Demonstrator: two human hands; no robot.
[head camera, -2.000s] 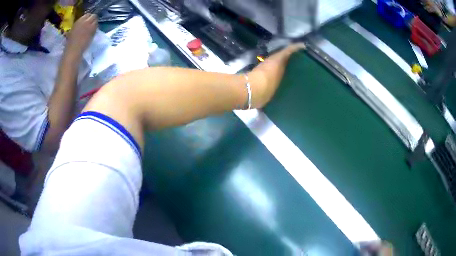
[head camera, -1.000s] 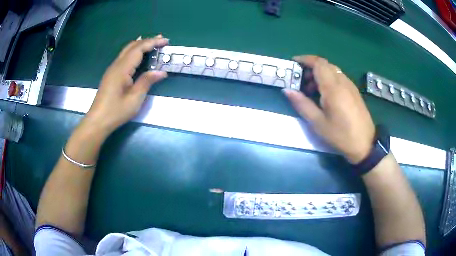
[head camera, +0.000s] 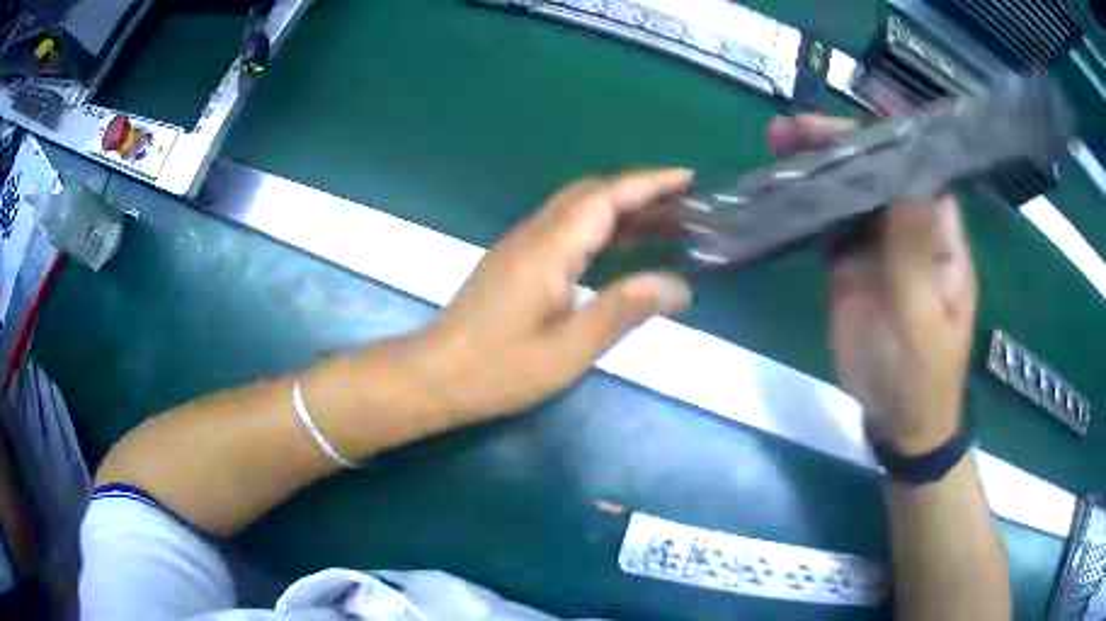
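Observation:
My right hand (head camera: 901, 303) grips a long grey metal bar, a fixture (head camera: 849, 182), from below near its middle and right part. The bar is tilted, its right end higher in the picture, and it is blurred by motion; its surface details cannot be read. My left hand (head camera: 570, 285) is at the bar's left end with thumb and fingers apart; the fingertips are close to that end, and whether they touch it is unclear. A flat white parts strip (head camera: 752, 560) with dark speckled clusters lies on the green bench near my body.
A slotted metal block (head camera: 1039, 381) lies at the right. Dark ribbed stacked fixtures (head camera: 1013, 43) stand at the far right. A machine frame with a red button (head camera: 119, 135) and a clear bottle (head camera: 91, 228) are at the left. A mesh tray (head camera: 1083, 570) is at the right edge.
The bar has moved right and is now tilted and seen as a darker side, no longer showing six round spots. My left hand has moved right, and my right hand has shifted under the bar.

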